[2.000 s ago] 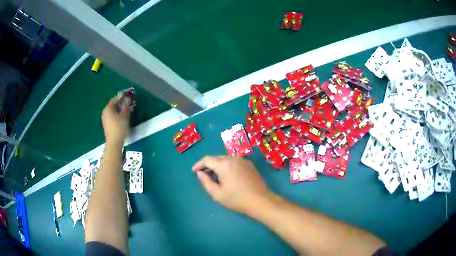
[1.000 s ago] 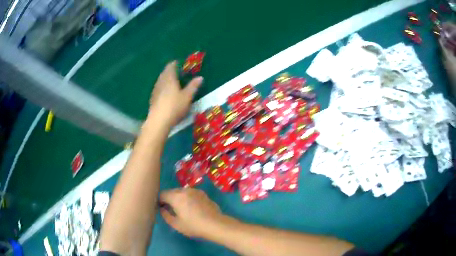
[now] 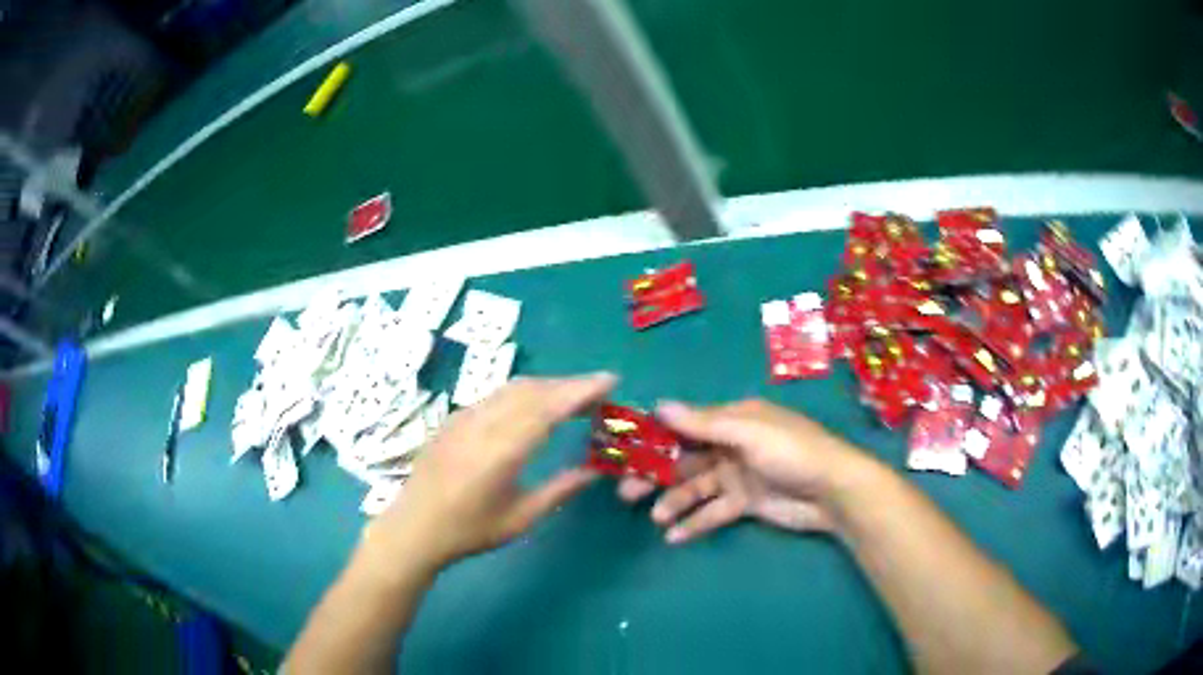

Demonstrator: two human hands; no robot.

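Observation:
A red circuit board (image 3: pixel 636 444) with yellow parts is held at its right side in the fingers of my right hand (image 3: pixel 752 468). My left hand (image 3: pixel 495 462) is at its left edge, thumb and forefinger apart; I cannot tell whether they touch it. A single red board (image 3: pixel 664 294) lies near the post, and a pinkish one (image 3: pixel 797 336) lies beside the red heap (image 3: pixel 943 317). A loose heap of white plates (image 3: pixel 350 382) lies on the left.
A second white heap (image 3: pixel 1154 409) is at the far right. A pale rail (image 3: pixel 528 255) and grey post (image 3: pixel 647 119) edge the belt. On the belt are a red piece with white rim (image 3: pixel 370 216) and a yellow cylinder (image 3: pixel 327 88). A pen (image 3: pixel 172 433) lies left.
My left hand has come back from over the belt to my right hand. A red board now shows in my right fingers. The view has swung left from one second ago.

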